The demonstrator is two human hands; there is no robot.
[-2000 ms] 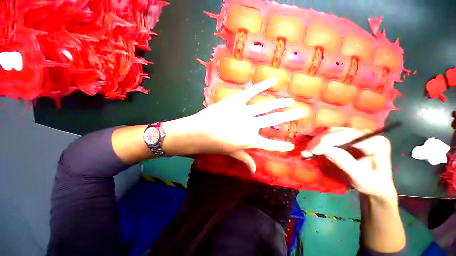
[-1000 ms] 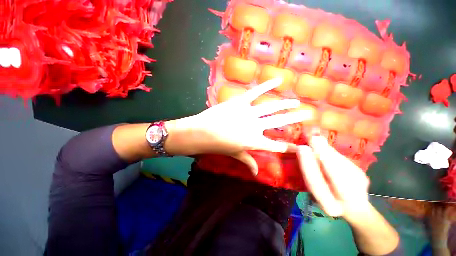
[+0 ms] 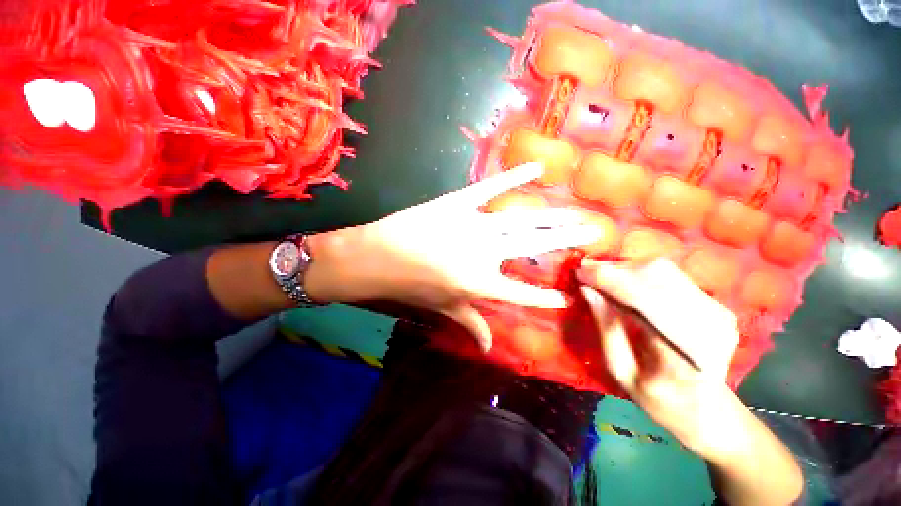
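A moulded red silicone sheet [image 3: 682, 202] lies flat near the bench's front edge, with rows of rounded orange shapes and a ragged red fringe. My left hand [image 3: 464, 247] is spread flat on the sheet's left part, fingers apart, holding nothing. My right hand [image 3: 657, 331] rests over the sheet's lower middle, its fingertips close to my left fingers. It holds a thin black tool [image 3: 664, 338] that slants down to the right across the hand. The tool's tip is hidden at the fingertips. Small dark marks show between the upper shapes.
A tall, shaggy red sheet pile [image 3: 247, 99] with white marks stands at the upper left. A crumpled white wad [image 3: 871, 342] lies at the right. A red loose part [image 3: 891, 227] is cut off by the right edge. A clear object [image 3: 881, 10] shows at the top right corner.
The sheet, pile and wad appear shifted right in the view. My right hand left its earlier place at the sheet's lower right, and its fingertips are now nearer my left fingers. The tool shows again.
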